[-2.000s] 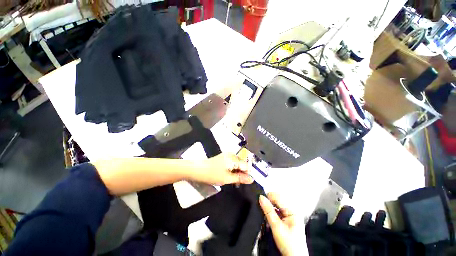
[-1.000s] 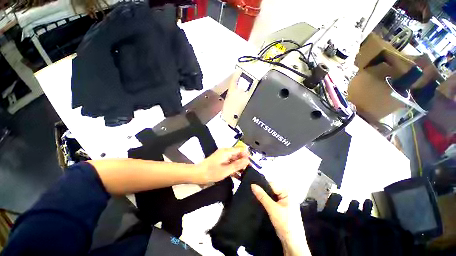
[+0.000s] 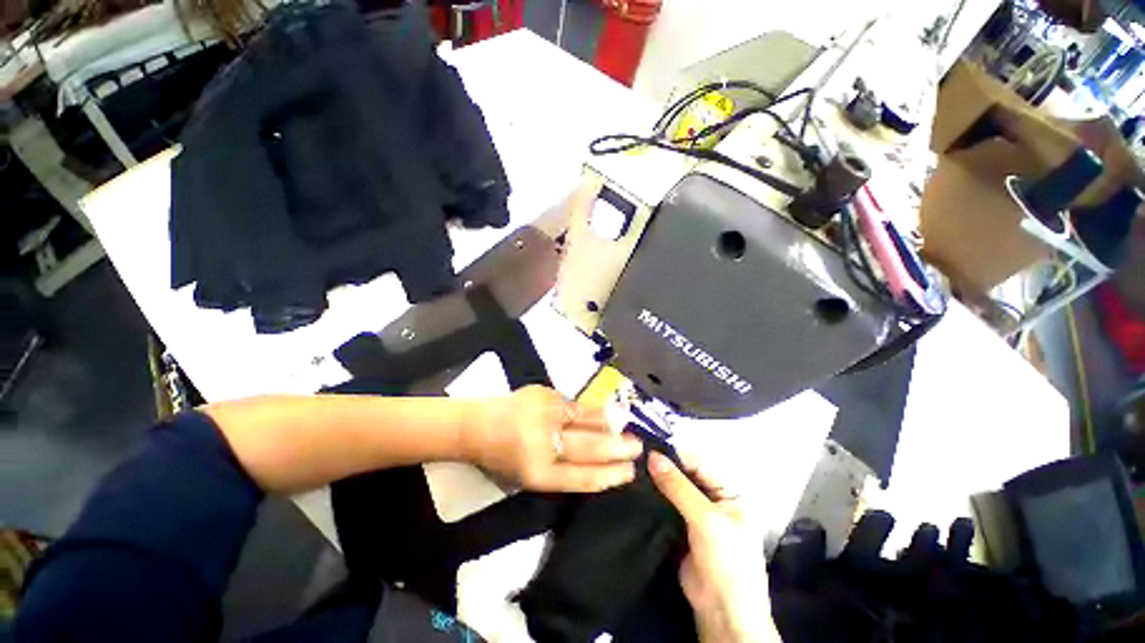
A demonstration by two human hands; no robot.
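Note:
The black workpiece (image 3: 609,559) lies under my hands at the front of the sewing machine head (image 3: 735,302), which is lettered MITSUBISHI. Its black straps (image 3: 502,345) spread left over the bed plate and table. My left hand (image 3: 553,440) presses and grips the cloth's upper edge beside the needle area. My right hand (image 3: 709,528) holds the cloth's right edge with thumb and fingers, close to the left fingertips. The small metal clamp parts (image 3: 647,417) show just above the fingertips. The needle itself cannot be made out.
A stack of black workpieces (image 3: 339,163) lies at upper left on the white table (image 3: 138,239). Another black pile with finger-like ends (image 3: 879,572) is at lower right, beside a dark control panel (image 3: 1067,534). Cables (image 3: 703,145) loop over the machine. A brown cardboard box (image 3: 979,214) stands at right.
My left hand has moved down over the cloth edge, its fingers flatter. My right hand has moved up to the clamp area since one second ago. The view has shifted slightly.

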